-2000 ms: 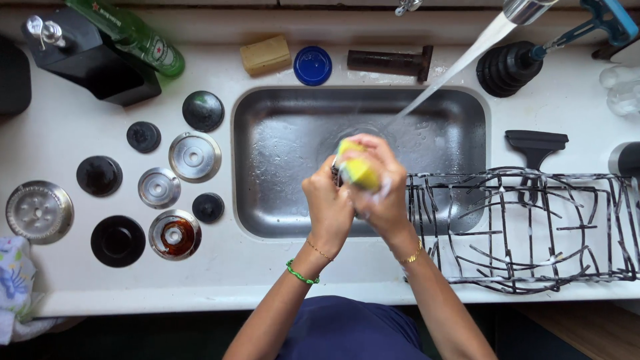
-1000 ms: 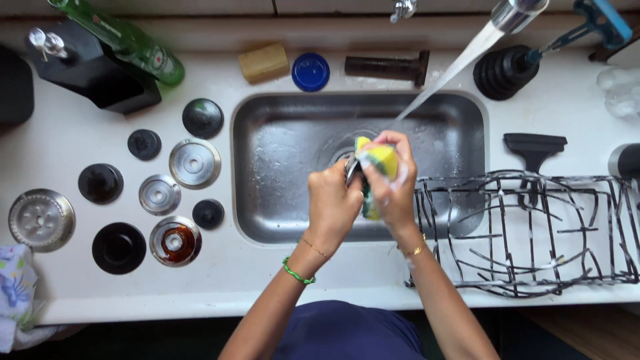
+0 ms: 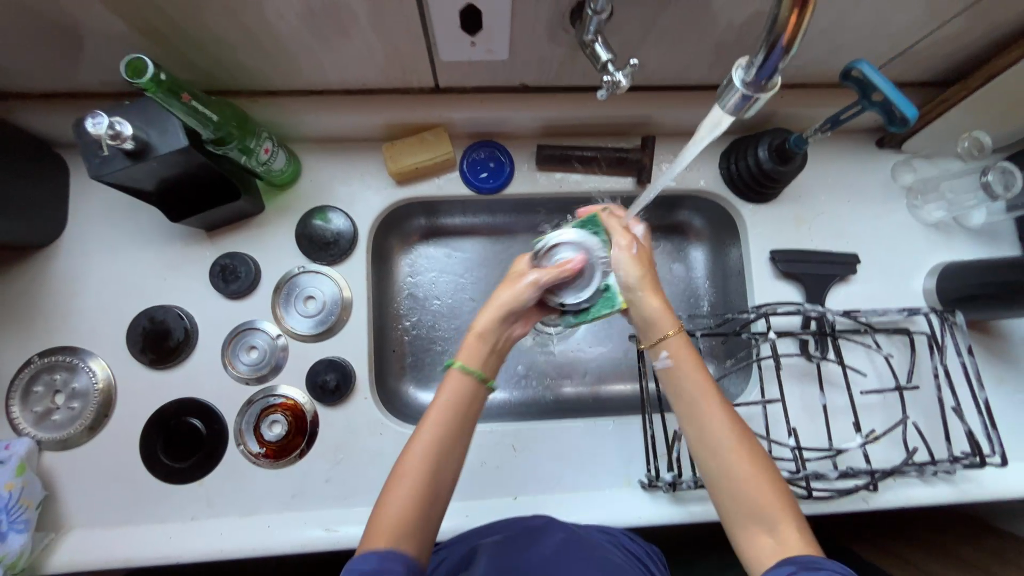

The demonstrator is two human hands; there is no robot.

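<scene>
Over the steel sink [image 3: 448, 344], my left hand [image 3: 528, 292] grips a round metal burner part [image 3: 572, 272], its thumb across the soapy face. My right hand [image 3: 628, 248] holds a green and yellow sponge [image 3: 602, 302] against the part's far side and edge. Water from the faucet [image 3: 748, 88] streams down close to my right fingers. Left of the sink lie several black burner caps [image 3: 326, 234] and several metal burner parts [image 3: 311, 302], one with a reddish-brown stain [image 3: 282, 428].
Soapy black stove grates [image 3: 824, 400] overlap the sink's right corner, beside a black squeegee [image 3: 814, 268]. Behind the sink stand a plunger [image 3: 764, 164], a blue lid [image 3: 486, 166], a yellow soap bar [image 3: 418, 154], a green bottle [image 3: 240, 144] and a black dispenser [image 3: 176, 172].
The burner part, mostly hidden by my hands before, now shows its round face. The sponge has turned, with its green side now toward the part. The view has shifted toward the wall.
</scene>
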